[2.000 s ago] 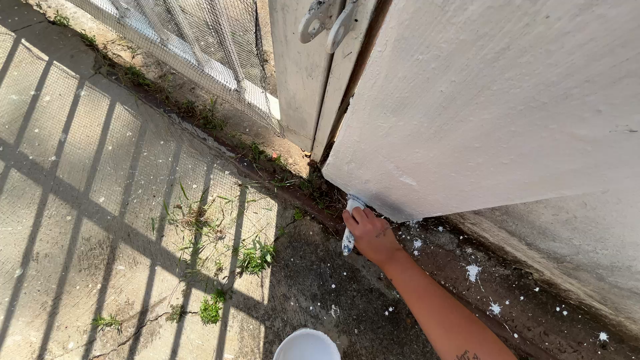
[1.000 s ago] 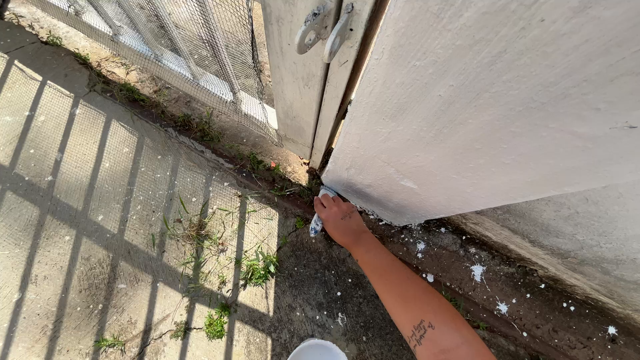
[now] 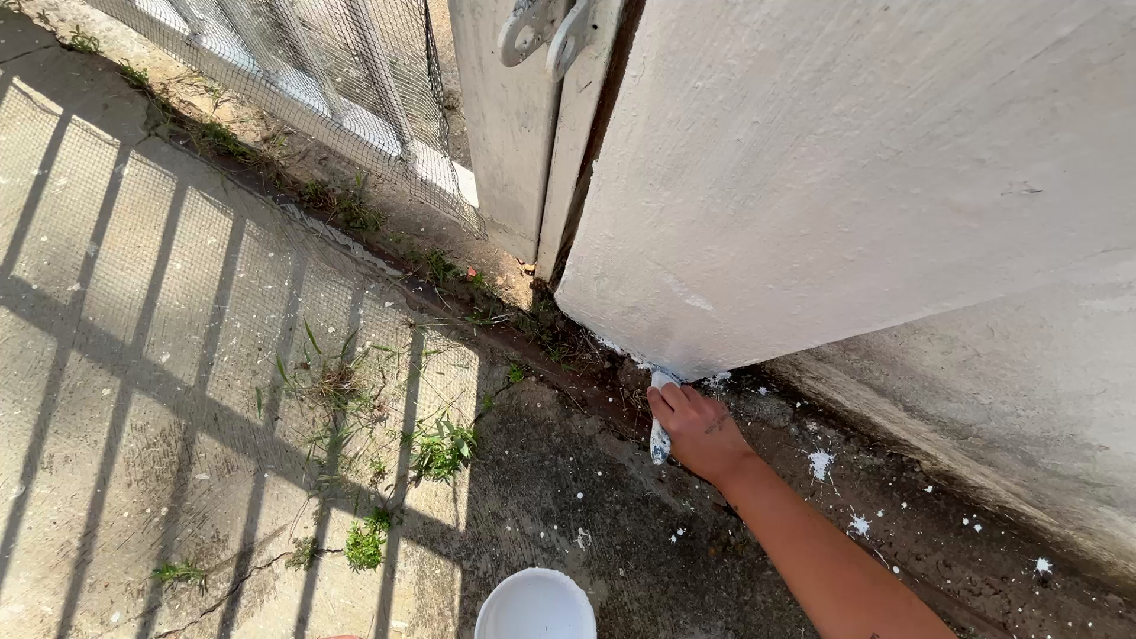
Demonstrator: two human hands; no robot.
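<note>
My right hand (image 3: pixel 706 432) is closed around a paintbrush (image 3: pixel 660 422) whose handle is smeared with white and blue. The brush's head meets the bottom edge of a whitish plastered wall (image 3: pixel 799 177), close to its lower corner. White paint marks that edge. Below the hand, at the bottom of the view, is a white plastic container (image 3: pixel 536 607), cut off by the frame; what it holds cannot be made out. My left hand does not show clearly; only a sliver of skin appears at the bottom edge.
A metal post (image 3: pixel 510 124) with latch loops stands left of the wall, beside a gate covered with wire mesh (image 3: pixel 355 106). Weeds (image 3: pixel 444 448) grow from the cracked concrete (image 3: pixel 177 373). White paint splatters (image 3: pixel 821 463) dot the dirt at the wall's foot.
Along the wall's bottom edge, my right hand with the brush has moved right, away from the post, since one second ago. The brush has stayed in its grip.
</note>
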